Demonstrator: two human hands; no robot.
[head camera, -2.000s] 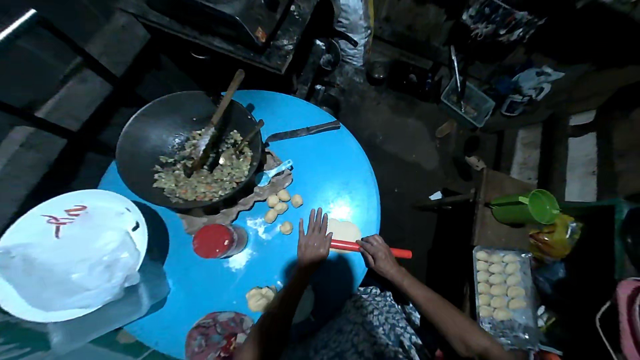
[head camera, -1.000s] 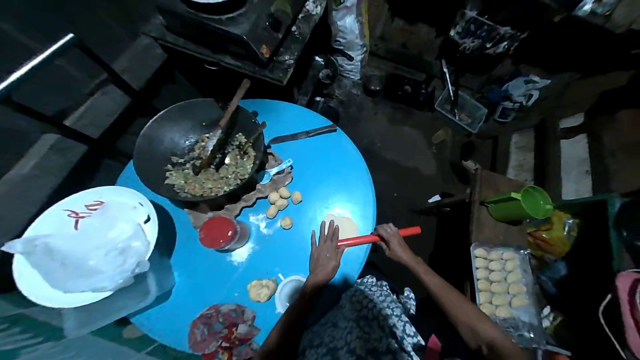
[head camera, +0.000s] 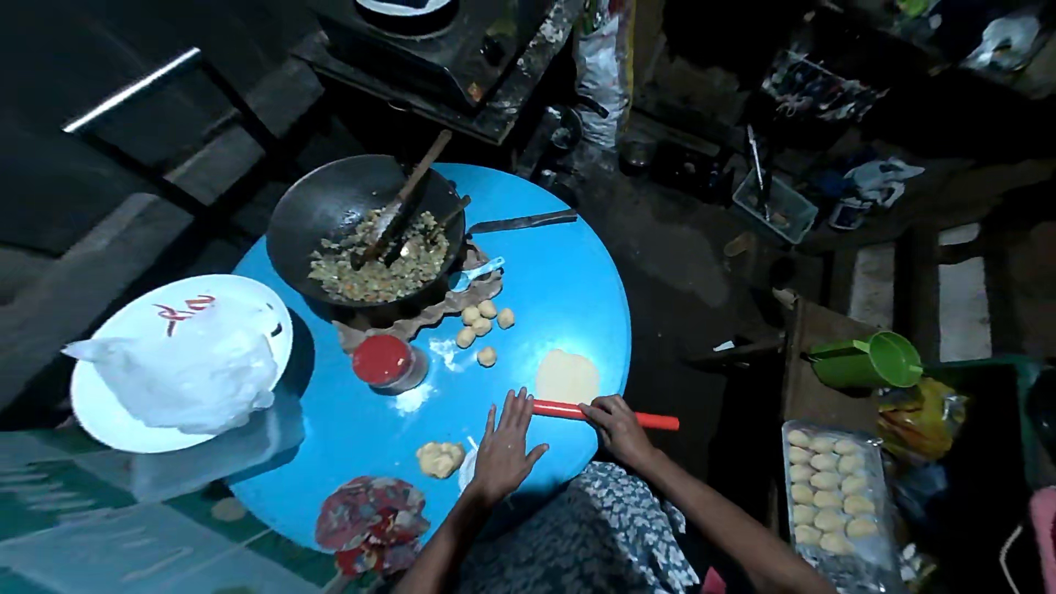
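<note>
A flattened round of dough (head camera: 567, 377) lies near the right edge of the blue round table (head camera: 577, 280). Along its near edge runs a red rod used as a rolling pin (head camera: 656, 421). My right hand (head camera: 617, 425) rests over the rod's middle, its grip partly hidden. My left hand (head camera: 505, 450) is spread flat with fingers apart, at the rod's left end; whether it touches the rod is unclear. Small dough balls (head camera: 482, 326) sit beyond my hands, with one apart (head camera: 487, 356). A larger dough lump (head camera: 440, 459) lies left of my left hand, beside a partly hidden white dish (head camera: 469, 469).
A wok of chopped filling (head camera: 334, 198) with a wooden-handled spatula stands on cardboard. Nearby are a red-lidded jar (head camera: 384, 361), a knife (head camera: 523, 222) and a plastic-covered white plate (head camera: 107, 412). At right are a tray of shaped dough pieces (head camera: 827, 481) and a green pitcher (head camera: 843, 364).
The dough shows more fully, with the rod now at its near edge. My left hand has come off the dough to the rod's left end. The view has shifted somewhat.
</note>
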